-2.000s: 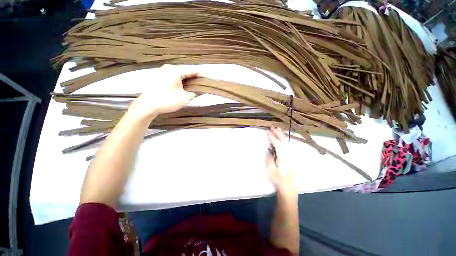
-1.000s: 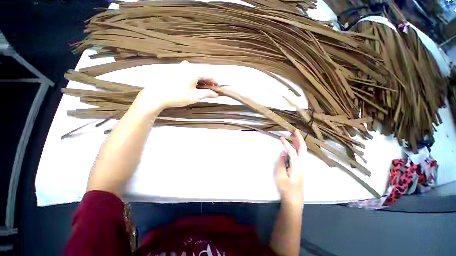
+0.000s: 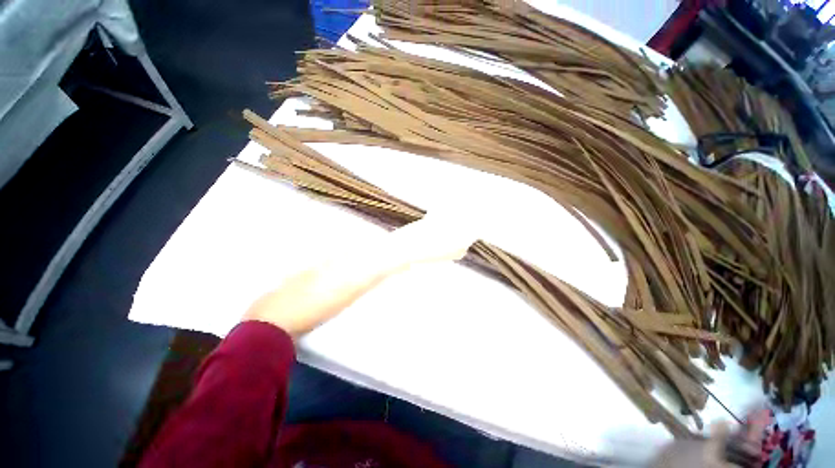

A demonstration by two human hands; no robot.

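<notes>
My left hand (image 3: 449, 228) is closed around the middle of a loose bundle of brown strips (image 3: 568, 311) on the white table. The strips fan out to both sides of it. My right hand (image 3: 691, 452) is blurred and cut off by the bottom edge at the lower right, near the bundle's right ends. A dark shape shows at its fingers, too blurred to name. A thin dark line (image 3: 723, 405) runs between the strip ends and this hand.
Large brown strip piles (image 3: 513, 119) spread across the far side of the white table (image 3: 211, 265). A hank with a black tie (image 3: 746, 144) lies at the far right. Red patterned cloth (image 3: 795, 443) is at the lower right. A metal-framed stand (image 3: 101, 206) stands left.
The view has turned, so the table now slants. My left hand has closed around the working bundle instead of holding a raised strip. My right hand has moved to the bundle's right end.
</notes>
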